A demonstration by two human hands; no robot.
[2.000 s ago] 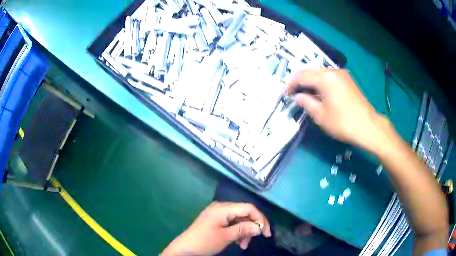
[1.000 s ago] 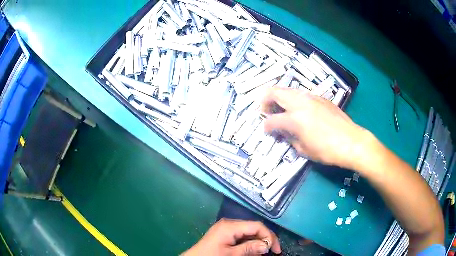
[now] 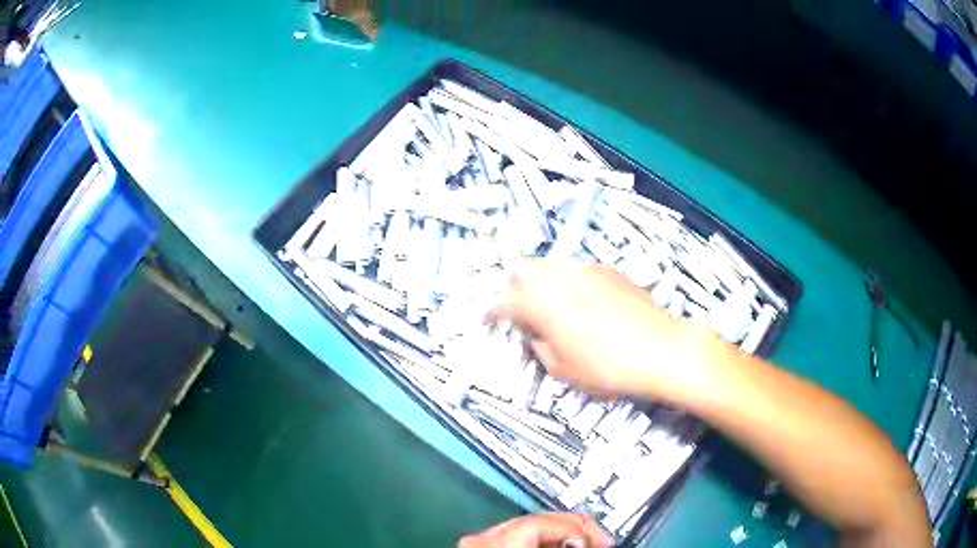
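A black shallow tray (image 3: 313, 201) is heaped with short silvery tubes (image 3: 402, 257). My right hand (image 3: 584, 326) reaches over the middle of the heap from the right, fingers curled down among the tubes. The glare hides whether its fingertips hold a tube. My left hand (image 3: 536, 532) is at the bottom edge of the picture, below the tray's near corner, and is mostly cut off. Its fingers are curled, and a tiny something shows at the fingertips, too small to name.
Small whitish squares (image 3: 739, 534) lie at the lower right. Small pliers (image 3: 875, 321) and long slim rods (image 3: 937, 428) are at the right. A blue crate (image 3: 80, 289) stands left, off the bench. A brownish object (image 3: 348, 19) lies at the bench's far end.
The view has shifted, so the tray sits lower and further right and the far bench end shows. My right hand has moved left over the heap. My left hand is now mostly out of the picture.
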